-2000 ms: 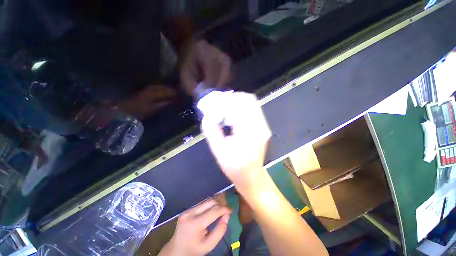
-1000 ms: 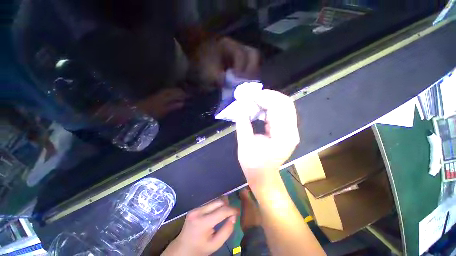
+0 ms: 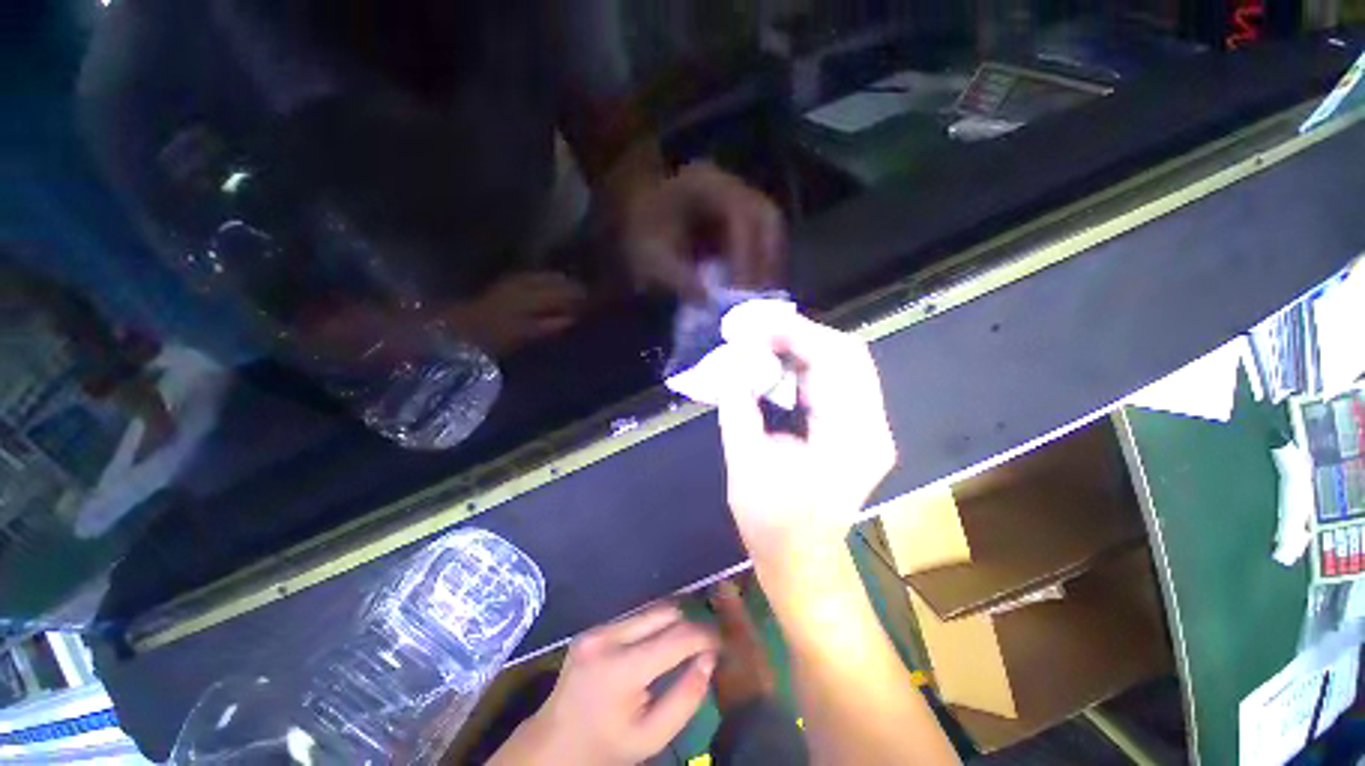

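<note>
A glossy black screen (image 3: 599,135) fills the upper view and mirrors the hands and bottle. My right hand (image 3: 808,427) pinches a crumpled white wipe (image 3: 726,367) at the screen's lower edge, by the pale gold trim (image 3: 988,277). Whether the wipe touches the glass is hard to tell. Small whitish specks (image 3: 623,427) lie on the trim left of the wipe. My left hand (image 3: 636,688) rests near the outer edge of the dark grey strip (image 3: 659,516), fingers loosely bent, holding nothing visible. A clear ribbed plastic bottle (image 3: 449,599) lies over the strip at lower left.
Open cardboard boxes (image 3: 1033,599) stand below the strip at right. Beyond them, a green-topped table (image 3: 1213,494) holds papers (image 3: 1302,703) and a device with red and grey keys (image 3: 1340,479). Papers (image 3: 53,703) show at the lower left edge. Green floor shows below.
My right hand has moved right along the edge since the oldest frame, and slightly down since the middle one. It keeps the wipe. The camera view has shifted slightly; my left hand stays much the same.
</note>
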